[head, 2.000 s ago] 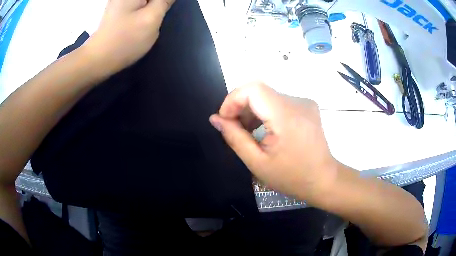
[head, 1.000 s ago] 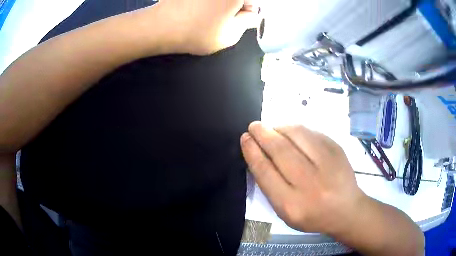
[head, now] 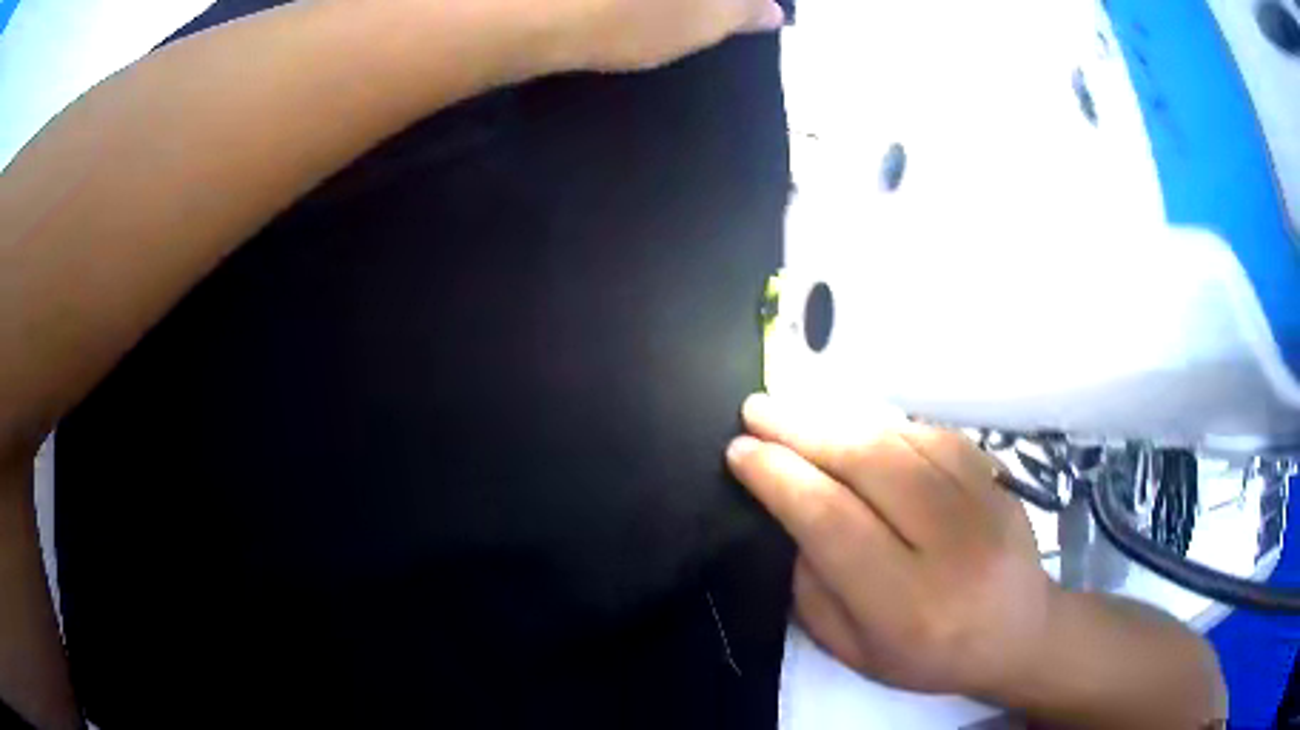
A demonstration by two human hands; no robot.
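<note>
A large black cloth panel [head: 428, 385] covers the left and middle of the view, its raw edge running down the right side. My right hand [head: 912, 549] pinches this edge between thumb and fingertips, just below the white sewing machine head [head: 998, 214]. My left hand [head: 663, 29] lies on the cloth's far part at the top edge of the view, partly cut off; its fingertips are at the cloth edge. The needle and presser foot are hidden. A fine loose thread [head: 724, 632] lies on the lower cloth.
The machine head with its blue stripe [head: 1212, 143] fills the upper right. A dark cable or bar [head: 1183, 568] and metal parts show below it. Black looped scissors handles [head: 1175, 499] are partly hidden there. The white table [head: 855, 699] shows below my right hand.
The view has shifted so the machine head now covers the upper right. My right hand went from loosely at the edge to pinching it. My left hand has moved toward the top right with the cloth.
</note>
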